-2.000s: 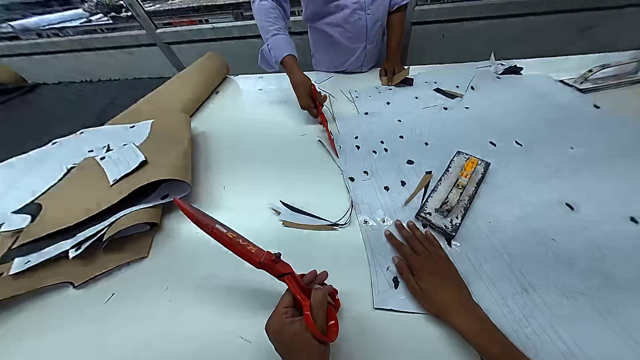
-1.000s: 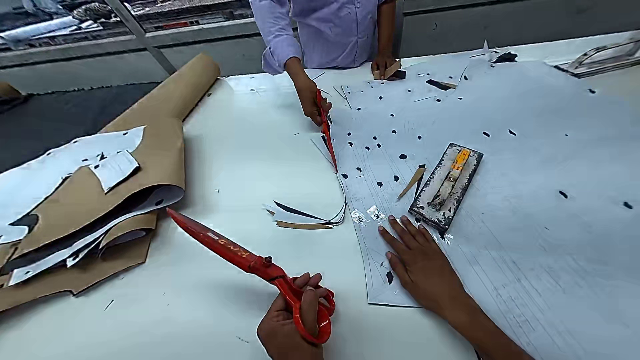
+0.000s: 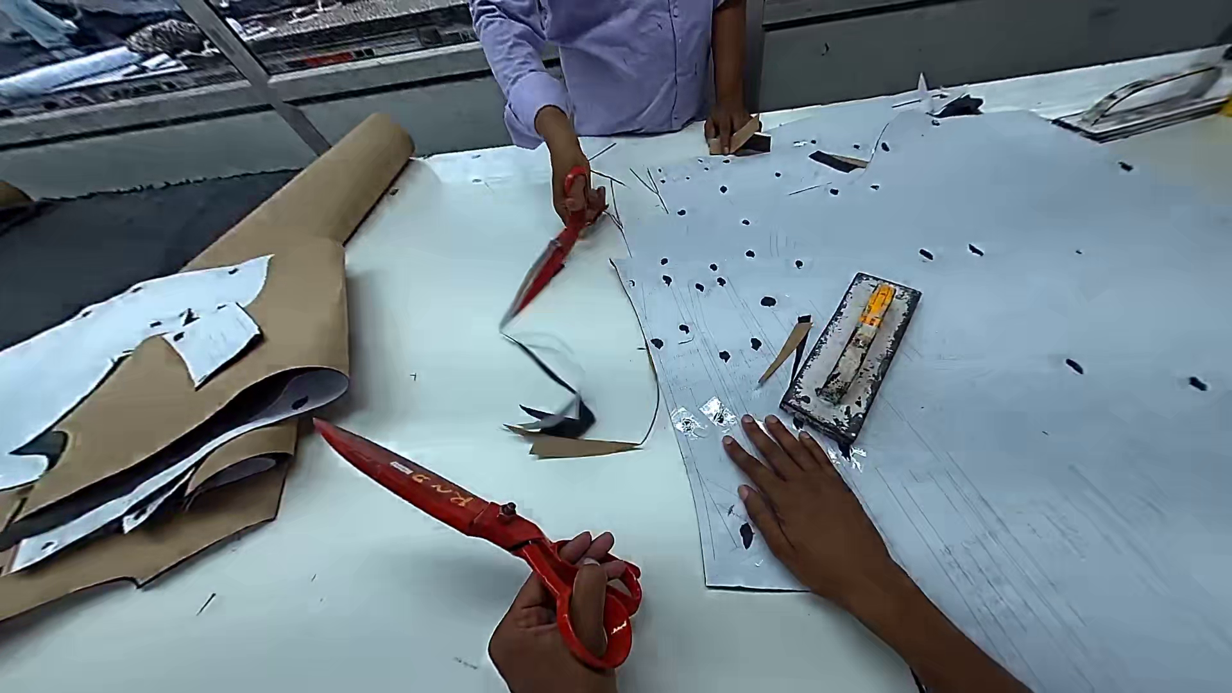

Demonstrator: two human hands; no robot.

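My left hand [image 3: 558,616] grips the red handles of large tailor's shears [image 3: 481,515], whose closed blades point up and left above the white table. Flat on a large white marked paper pattern sheet [image 3: 1001,404] lies my right hand [image 3: 818,520], fingers spread and holding nothing. Just beyond its fingertips rests a worn metal weight [image 3: 852,356] with an orange-and-grey handle. Thin offcuts [image 3: 577,443] of brown paper and dark material lie between the shears and the sheet's curved left edge. A narrow brown and black scrap [image 3: 787,351] is left of the weight.
Across the table, a co-worker in a lilac shirt [image 3: 626,58] holds red shears [image 3: 544,274] near the offcuts. Folded brown paper [image 3: 279,318] with white pattern pieces lies at left, beside dark fabric [image 3: 135,241]. Another handled plate [image 3: 1141,101] stands at far right.
The co-worker's shears have swung from the sheet's edge toward the left, and the dark offcut strip has shifted with their tip. My hands keep about the same pose.
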